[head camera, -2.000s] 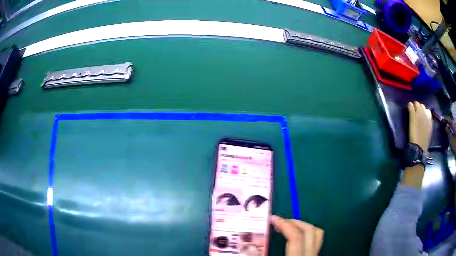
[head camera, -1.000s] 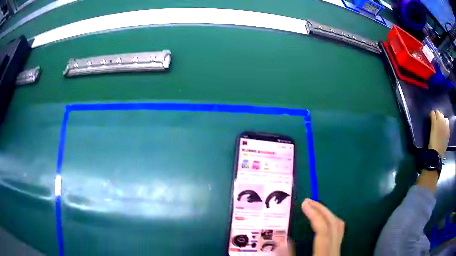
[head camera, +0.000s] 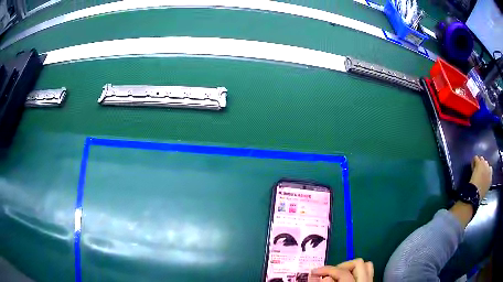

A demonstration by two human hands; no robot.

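Note:
A smartphone [head camera: 299, 234] with a lit pink shopping page lies over the lower right part of the blue tape outline [head camera: 218, 150]. Its lower end is cut off by the bottom edge. What supports it is hidden. My right hand [head camera: 347, 272] is at the phone's lower right, partly cut off by the bottom edge. One finger reaches over the lower screen; the other fingers are bent beside the phone. It does not grip the phone. My left hand is not in view.
Socket strip shells [head camera: 164, 97] lie on the green belt, one partly behind a black fixture [head camera: 16, 91] at left. At right are a red bin [head camera: 453, 88], a black board [head camera: 469, 146], a blue basket [head camera: 406, 25] and a person's arm with a black watch [head camera: 435, 242].
The view has shifted. The strip shells have moved right along the belt, and more of the left one shows. My right hand was beside the phone and now reaches over its lower screen.

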